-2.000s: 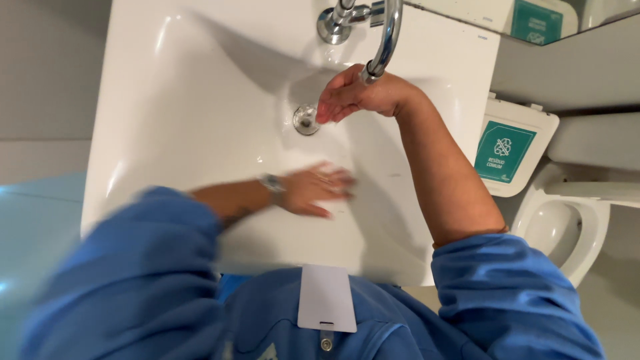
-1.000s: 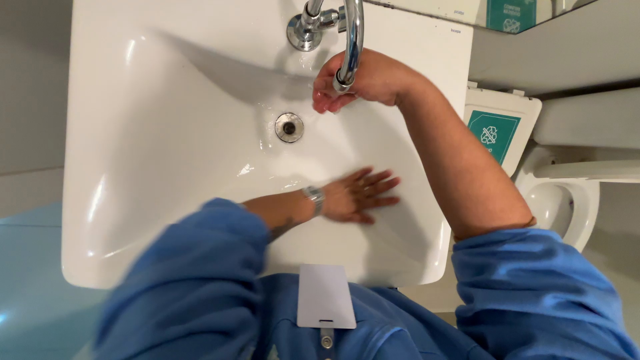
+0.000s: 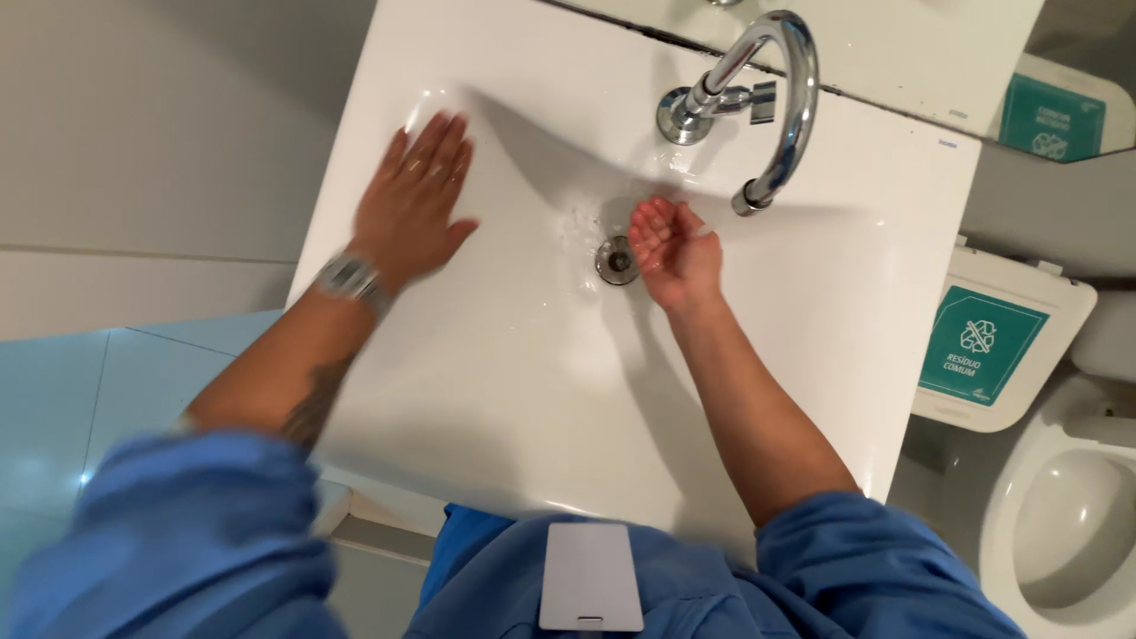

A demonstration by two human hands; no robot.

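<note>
My left hand [image 3: 413,200], with a metal-banded wristwatch [image 3: 351,277] on its wrist, lies palm down over the upper left of the white washbasin [image 3: 497,390]. Its fingers are extended and hold nothing. Beside the round metal drain [image 3: 618,260], my right hand [image 3: 676,248] is turned palm up, fingers curled loosely, no object in it. Left of and below the spout of the chrome faucet [image 3: 790,115], the right hand looks wet. Water drops lie around the drain.
A mirror [image 3: 887,53] edges the basin's back. To the right are a white waste bin [image 3: 1012,266] with a green label and a toilet [image 3: 1065,524]. A blank white badge [image 3: 591,577] hangs at my front.
My left hand has moved from the lower right part of the basin to its upper left. My right hand has come away from the spout toward the drain.
</note>
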